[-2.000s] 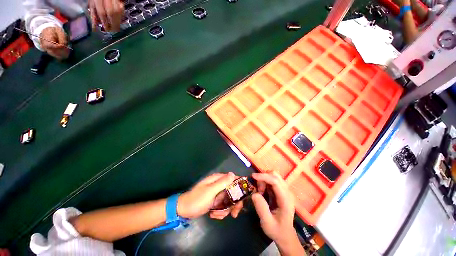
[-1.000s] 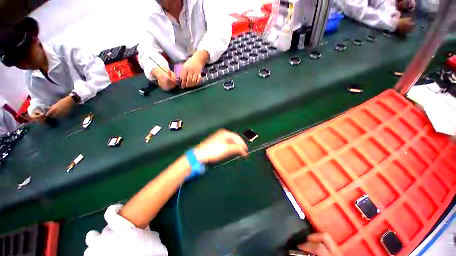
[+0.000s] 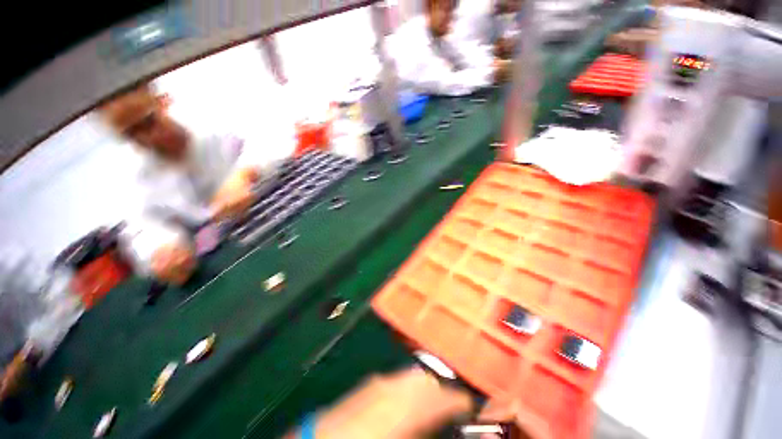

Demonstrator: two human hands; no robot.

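My left hand (image 3: 390, 405) is blurred at the bottom edge, left of the tray's near corner, with a blue wrist band. A dark unit with a pale edge (image 3: 484, 429) is cut off by the bottom edge beside its fingers; whether the hand grips it is unclear. My right hand cannot be made out; a small blurred patch beside the unit may be part of it. Two dark-faced watch modules (image 3: 520, 320) (image 3: 580, 351) lie in separate pockets of the red-orange tray (image 3: 454, 283).
The green conveyor belt (image 3: 300, 334) carries spaced housings and small units. A coworker in white (image 3: 189, 184) works opposite by a grey housing tray (image 3: 296, 190). White paper (image 3: 570, 154) lies at the tray's far end. The press column (image 3: 673, 103) and white press table (image 3: 677, 343) stand right.
The view has swung right and up. My left hand has moved from over the belt to the tray's near corner. Earlier, both hands were at an open unit.
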